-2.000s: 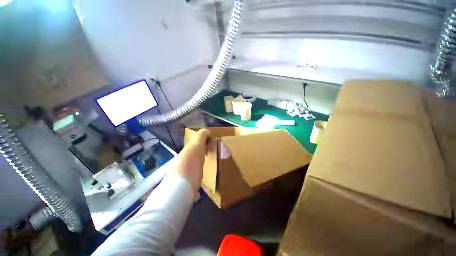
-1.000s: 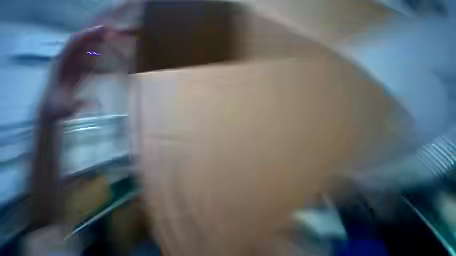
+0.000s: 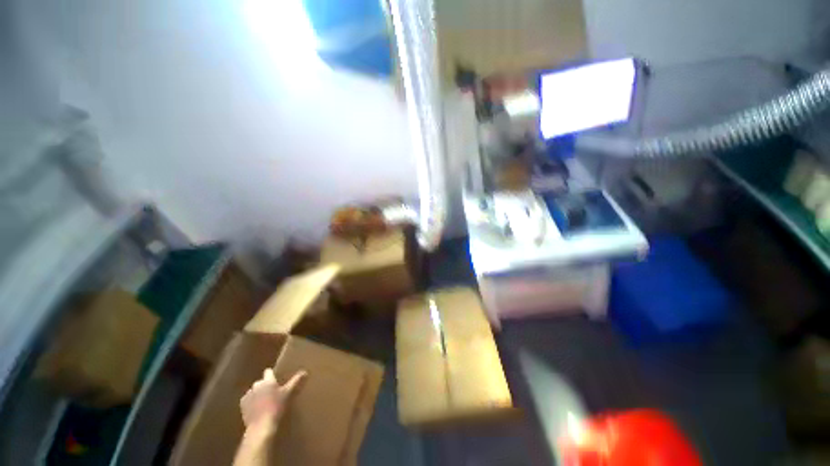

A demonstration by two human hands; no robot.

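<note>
A large open brown carton (image 3: 328, 398) stands tilted at the lower left, with one flap raised at its far side. My left hand (image 3: 264, 403) is on the carton near the meeting of two panels, its thumb spread to the right across the cardboard. The fingertips are blurred, but the hand appears to hold the carton. The inside of the carton cannot be made out. My right hand is out of the picture.
A taped closed carton (image 3: 449, 359) lies on the floor ahead, another carton (image 3: 369, 264) behind it. The white machine table (image 3: 555, 250), a blue crate (image 3: 669, 291) and a red stool (image 3: 632, 439) are right. A green-topped bench (image 3: 182, 273) holds a carton at left.
The view has swung left, from the green bench and large carton to the machine and floor cartons. The open carton now shows at the lower left with my left hand on it.
</note>
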